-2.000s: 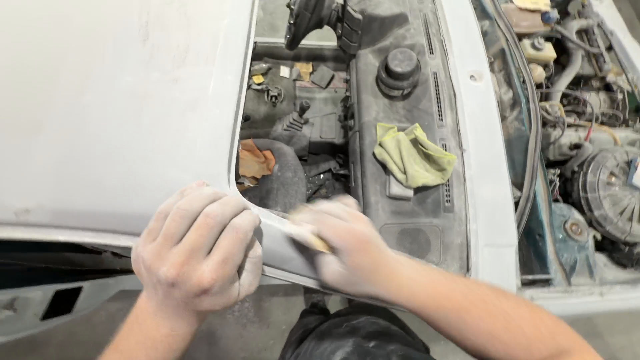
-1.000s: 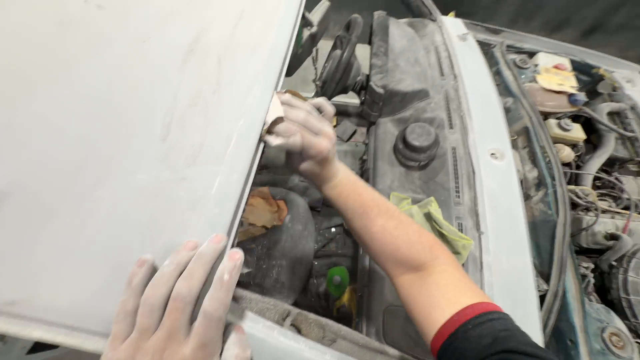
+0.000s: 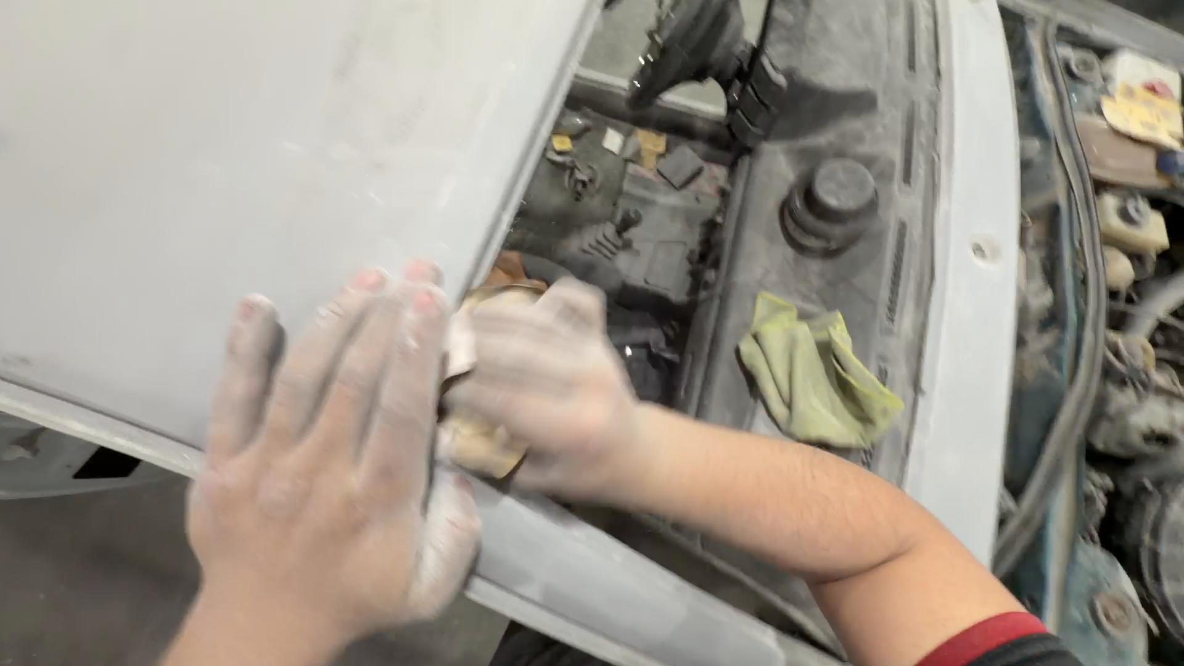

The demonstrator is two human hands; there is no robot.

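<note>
Dust covers my left hand [image 3: 342, 425], which lies flat on the corner of the grey car roof panel [image 3: 231, 185] with its fingers pointing up and slightly apart. Just right of it, my right hand [image 3: 546, 388] is blurred and closed around a folded piece of tan sandpaper [image 3: 481, 444] at the roof's front edge, beside the windshield opening. Part of the sheet shows below the fingers; a pale piece shows at the fingertips. Farther right a yellow-green cloth [image 3: 814, 375] rests on the dusty dashboard [image 3: 842, 102].
Through the opening show a steering wheel [image 3: 689, 46], a gear lever [image 3: 615, 231] and small loose items on the car floor. A round black part [image 3: 832, 203] stands up from the dashboard. The windshield pillar [image 3: 610, 564] slopes down to the right. An open engine bay [image 3: 1138, 370] is at the far right.
My right hand has come back down along the roof's front edge toward the corner, with the sandpaper in it. The left hand stays on the roof near the corner. The view has shifted.
</note>
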